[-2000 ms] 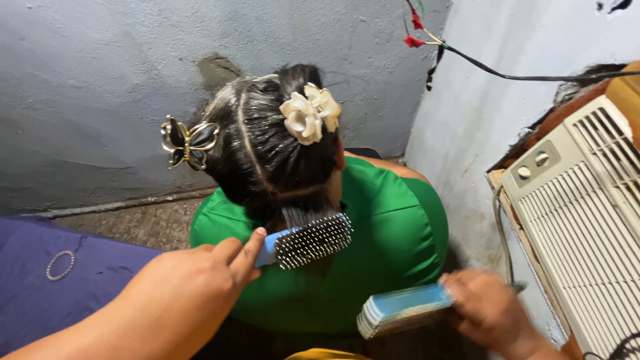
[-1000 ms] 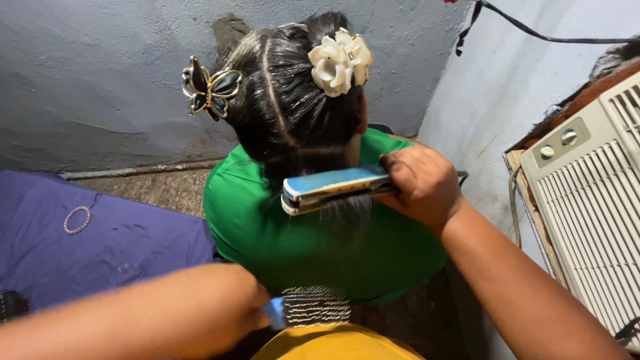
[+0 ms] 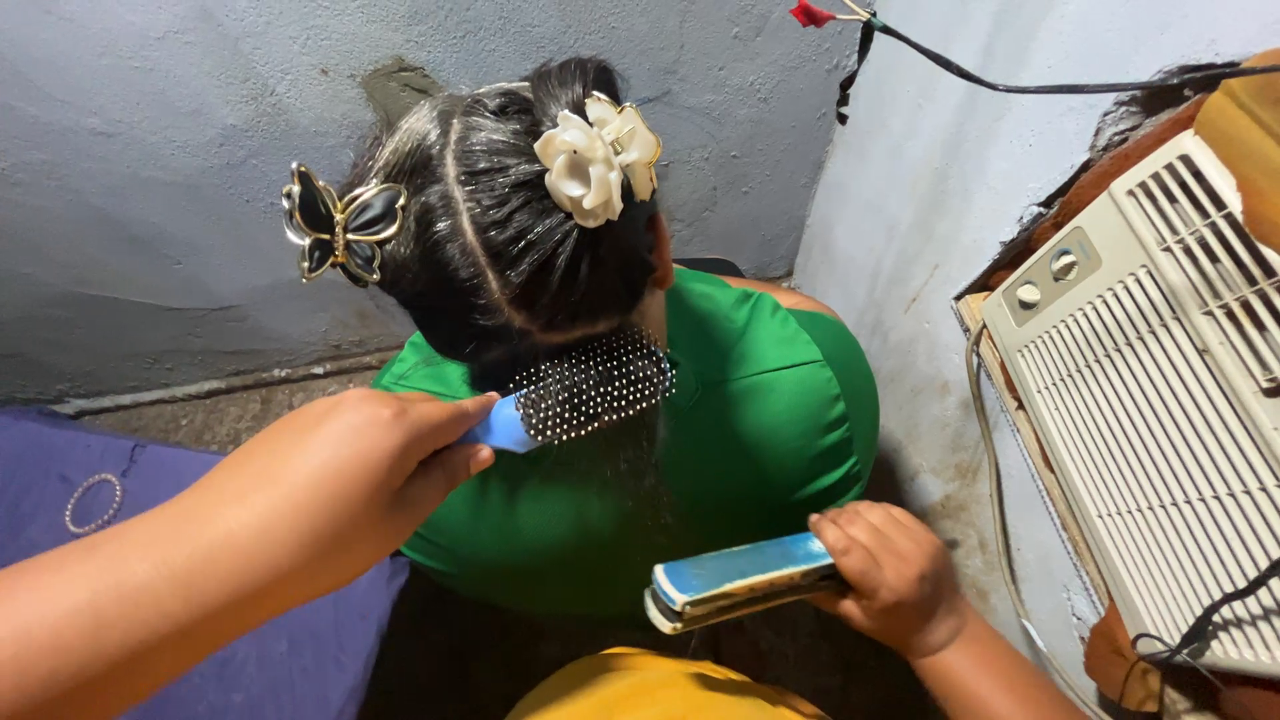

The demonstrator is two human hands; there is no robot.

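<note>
A person in a green top sits with their back to me. Their dark hair is parted, with a black-and-gold butterfly hair clip on the left and a cream flower claw clip on the right. My left hand grips the blue handle of a hairbrush, whose bristles face up under the loose hair at the nape. Lower right, my right hand holds a blue hair straightener away from the head, its plates slightly apart near the tip.
On the right, an air conditioner is set in the wall, with a cord hanging beside it. A black cable crosses above. At left, a beaded bracelet lies on a purple cloth surface. Grey walls meet behind the person.
My left hand has brought the brush up from near my lap to the nape. My right hand has moved the straightener from the hair at the nape down and to the right.
</note>
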